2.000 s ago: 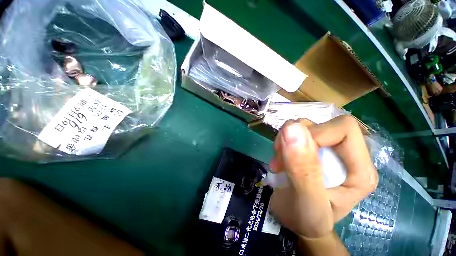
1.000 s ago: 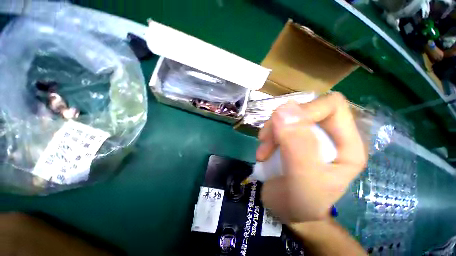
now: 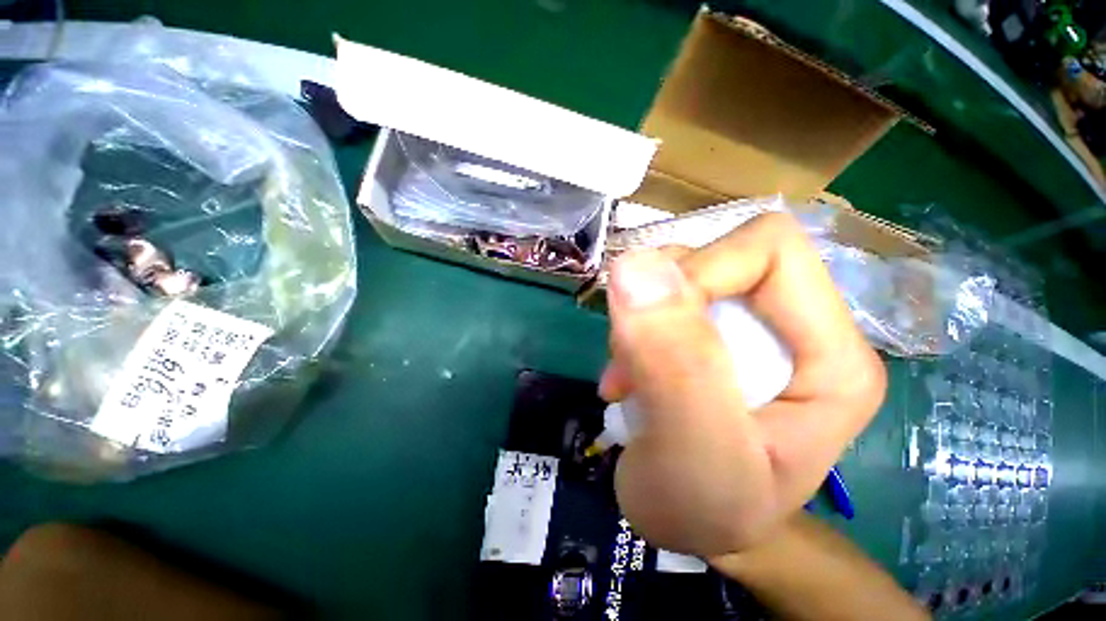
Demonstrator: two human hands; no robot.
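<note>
My right hand (image 3: 740, 400) grips a small white squeeze bottle (image 3: 754, 354). Its yellow tip points down at the upper oval recess of a black jig (image 3: 534, 419) with a white label and printed text. I cannot tell if the tip touches. Another recess, lower down, holds a small shiny-rimmed part (image 3: 573, 587). My hand covers part of the jig's right side, and the picture's lower edge cuts the jig off. At the lower left a blurred, dark forearm shows; my left hand itself is not visible.
A large clear bag (image 3: 297, 261) with coppery parts lies left. A white carton (image 3: 485, 115) with coppery parts and an open brown carton (image 3: 776, 103) stand behind the jig. A clear bag, a clear blister tray (image 3: 988, 455) and a blue handle (image 3: 837, 491) are at right.
The view has shifted, so the bag and cartons sit further left than two seconds ago. The bottle tip stays at the upper recess. More of the blue handle shows beside my right wrist.
</note>
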